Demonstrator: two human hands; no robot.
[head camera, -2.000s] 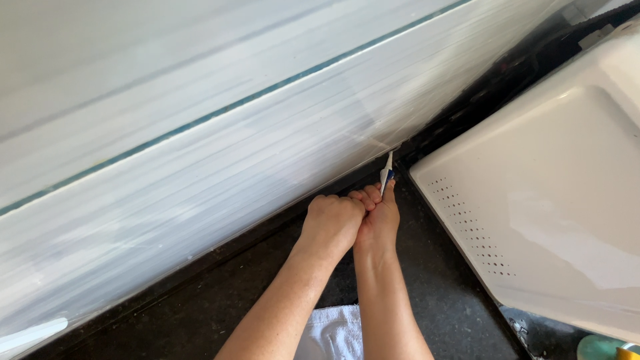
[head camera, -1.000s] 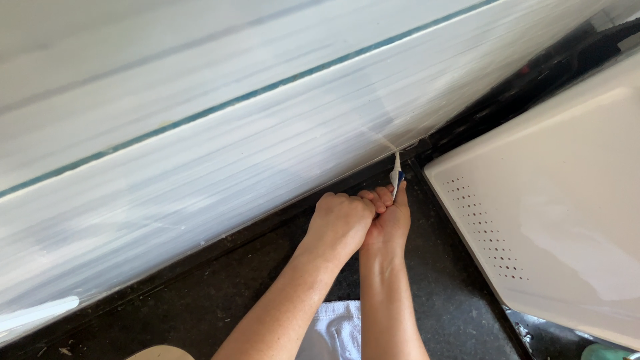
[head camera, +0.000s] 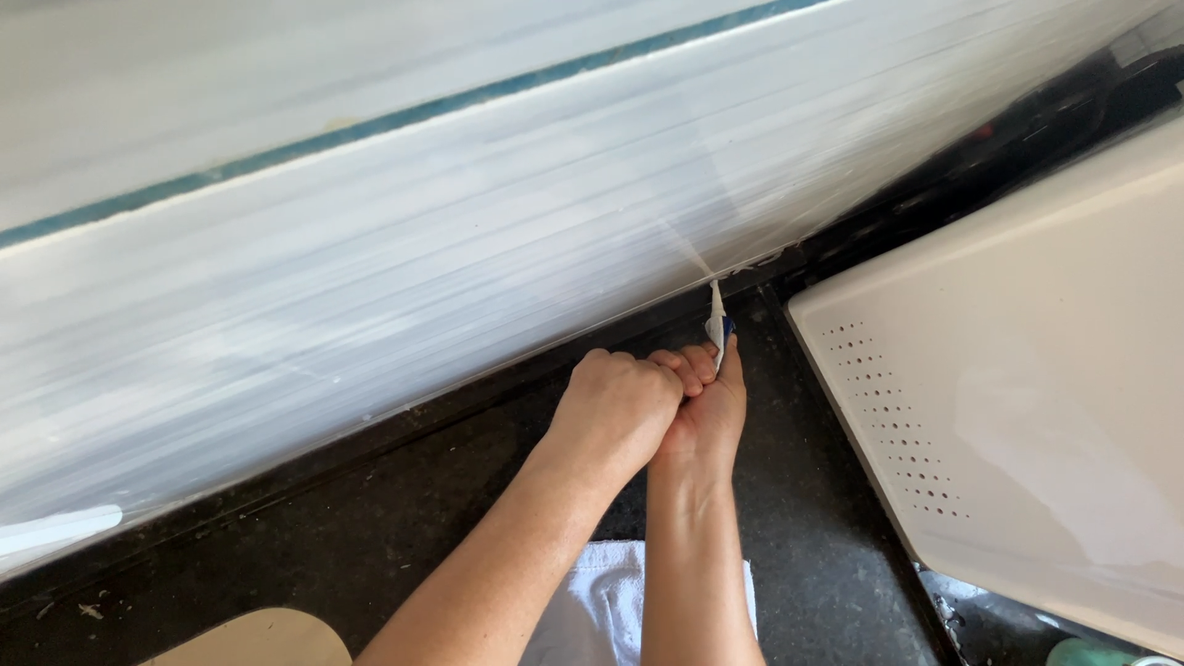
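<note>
My right hand (head camera: 708, 407), palm up, is closed around a white and blue squeeze tube with a pointed nozzle (head camera: 717, 310). The nozzle tip meets the seam where the glossy white wall panel (head camera: 416, 277) joins the black stone edging (head camera: 481, 393). A whitish bead of material (head camera: 754, 266) shows along that seam just right of the tip. Against the right hand rests my left hand (head camera: 629, 398), back up with fingers curled; it appears to grip the tube's lower end, which the hands hide.
A cream plastic panel with small holes (head camera: 999, 370) leans at the right over the black countertop (head camera: 370, 527). A white cloth (head camera: 606, 592) lies under my forearms. A beige rounded object (head camera: 259, 643) is at the bottom left, a green item (head camera: 1087, 653) at the bottom right.
Both hands keep their hold on the tube, its tip staying at the seam. The beige rounded object, out of view two seconds ago, shows at the bottom left as the view shifts slightly.
</note>
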